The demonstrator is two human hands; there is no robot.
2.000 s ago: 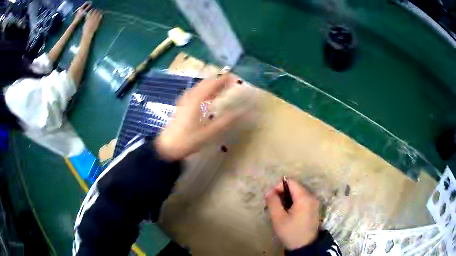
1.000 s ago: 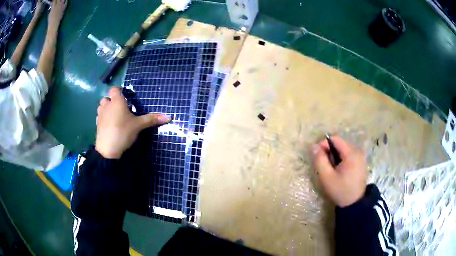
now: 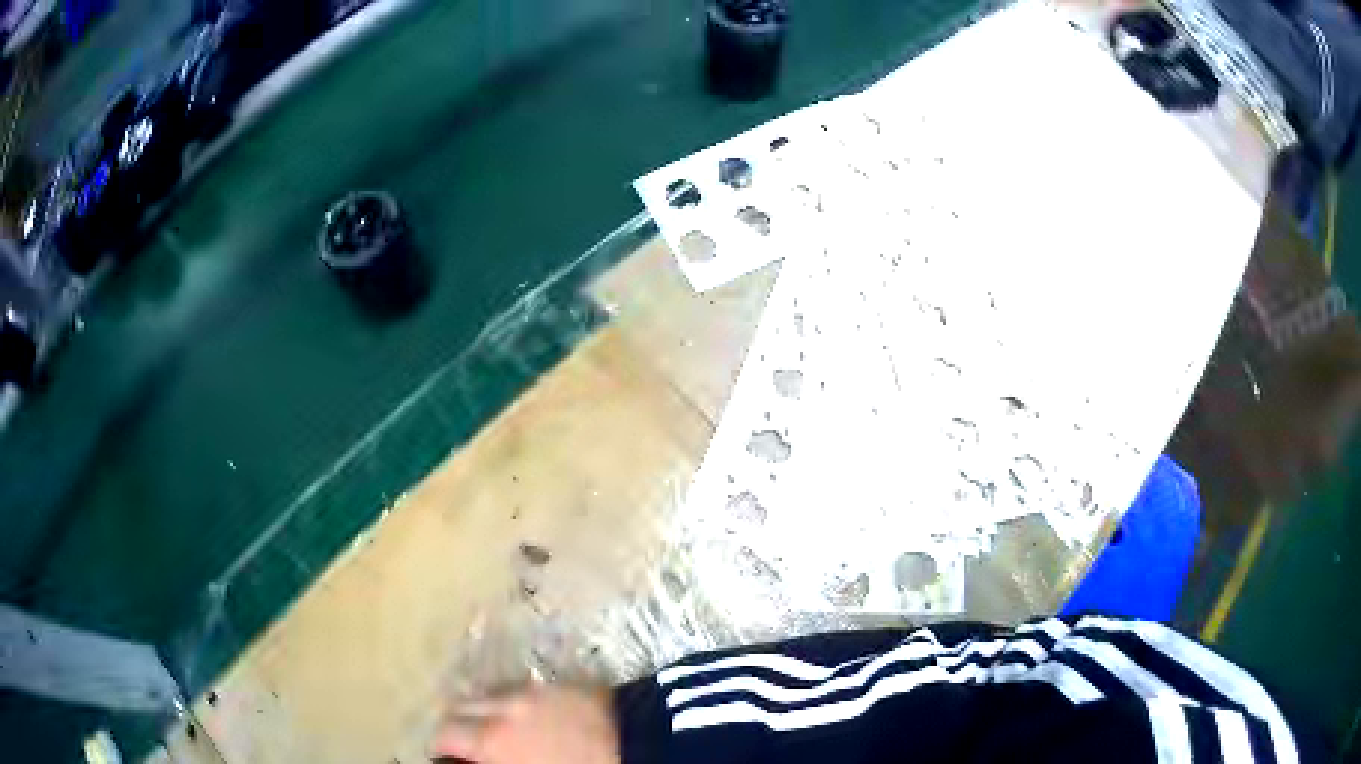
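Observation:
My right hand (image 3: 530,727) is at the bottom edge over the tan board (image 3: 493,463), blurred and partly cut off. Its fingertips point left and I cannot tell whether they hold anything. My left hand is out of the picture. White sheets with round holes (image 3: 925,284) lie overlapping on the right part of the board, very bright. A small dark pad or scrap (image 3: 534,554) lies on the board above my right hand. The black grid sheet is not in view.
Black cylindrical units stand on the green surface (image 3: 209,403) at left (image 3: 373,257) and top centre (image 3: 745,48). Another black unit (image 3: 1164,60) is at top right. A grey-white bracket (image 3: 82,657) is at lower left. A blue object (image 3: 1146,545) and a dark sleeve (image 3: 1321,60) show at right.
The view has swung to the right. The black grid sheet, brush and my left hand have left the picture. The white hole sheets now fill the right side; my right hand is lower and partly cut off.

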